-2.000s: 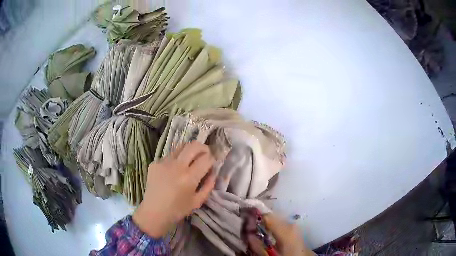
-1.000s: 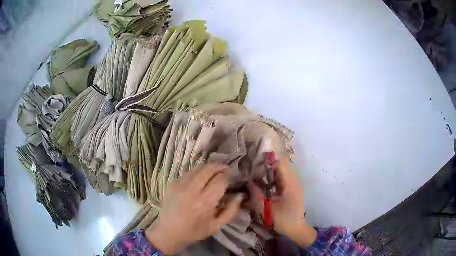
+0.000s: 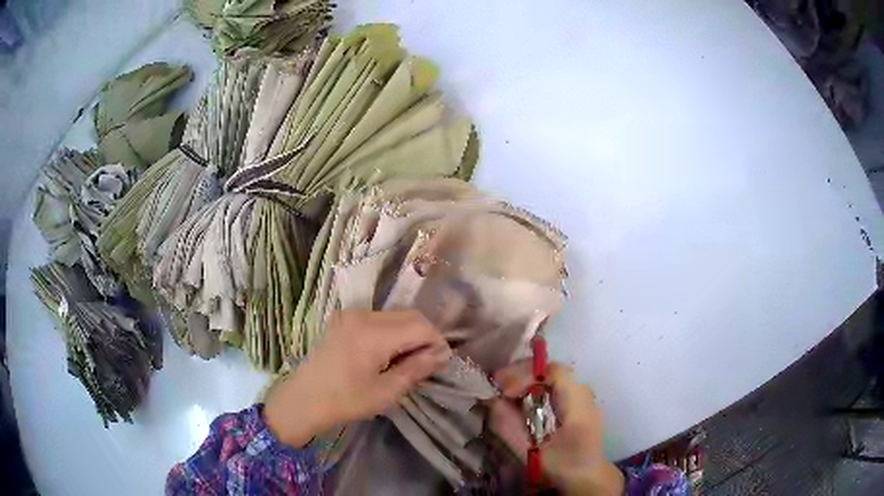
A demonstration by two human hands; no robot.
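Pinkish-beige garment pieces (image 3: 485, 257) lie fanned nearest me, with seamed, frayed edges along the top and right. My left hand (image 3: 363, 373) is bent over their middle, with cloth edges at its fingertips. My right hand (image 3: 567, 426) holds fabric scissors (image 3: 539, 412) with red handles, one red part pointing up and one down, at the lower right of the cloth. The blade tips are hard to make out. Cloth folds lie between the two hands. Thread ends are too fine to tell.
A large tied olive and beige bundle (image 3: 388, 126) touches the working cloth on the left. Smaller bundles stand at the far left (image 3: 141, 111), lower left (image 3: 102, 339) and top (image 3: 267, 24). The white table (image 3: 669, 194) curves to its edge at right, with dark specks there.
The scissors and my right hand have moved down to the right. My left hand has moved up and left, and the beige cloth now lies more spread open.
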